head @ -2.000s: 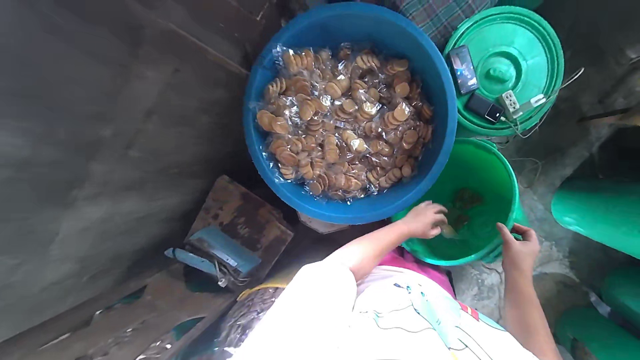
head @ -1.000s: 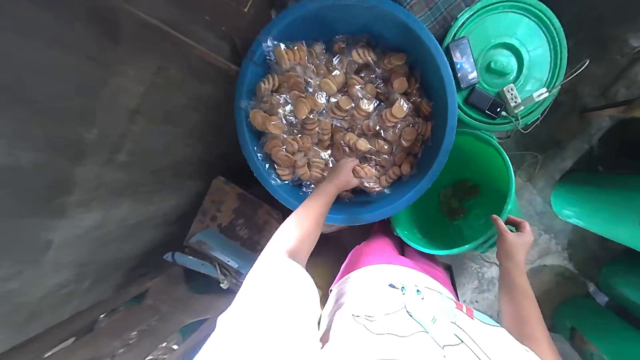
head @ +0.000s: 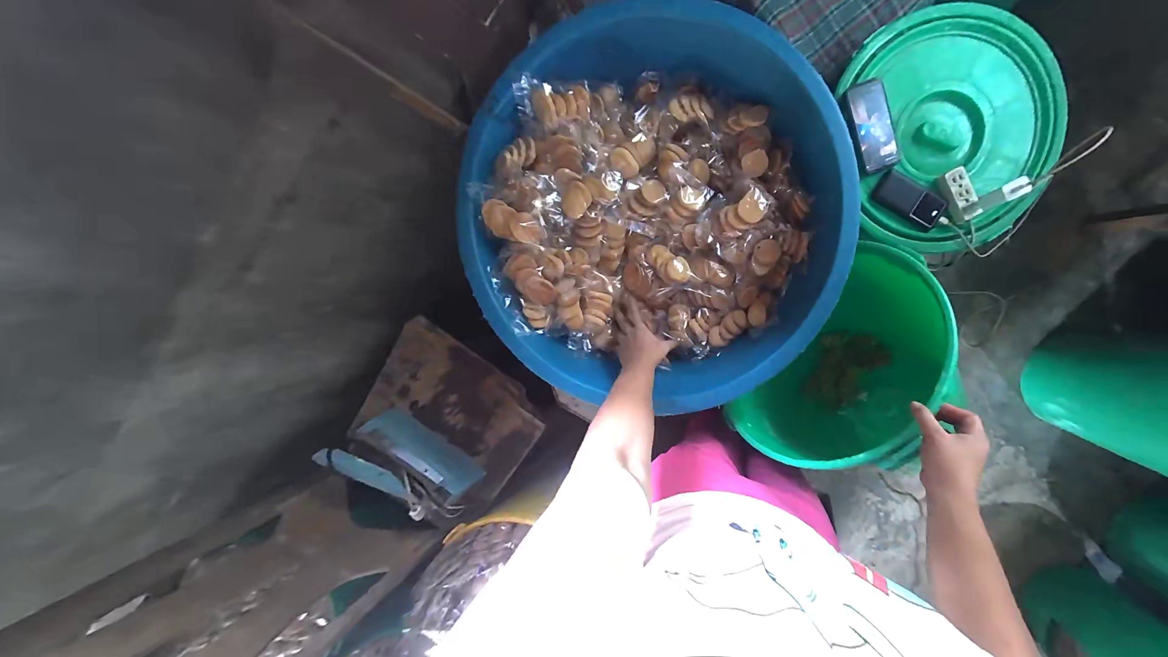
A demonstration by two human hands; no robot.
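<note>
A large round blue plastic tub [head: 844, 173] holds many clear plastic packets of round brown cookies [head: 639, 201]. My left hand [head: 641, 342] reaches into the near part of the tub, with its fingers spread on the packets; whether it grips one is hidden. My right hand [head: 952, 447] is at the right rim of a green plastic bucket [head: 844, 447], thumb and fingers apart around the edge. Inside the bucket, at the bottom, lies a small brownish heap [head: 847, 365], too unclear to name.
Right of the tub, a green lid [head: 1004, 91] bears a phone [head: 873, 126], a black power bank [head: 908, 199] and an outlet strip [head: 958, 193] with a cord. A brown box with a blue sealer-like device [head: 420, 452] stands lower left. Green containers [head: 1104, 397] lie at right.
My left hand was inside the green bucket two seconds ago, then moved left to the cookie packets in the blue tub. My right hand has stayed by the bucket's rim.
</note>
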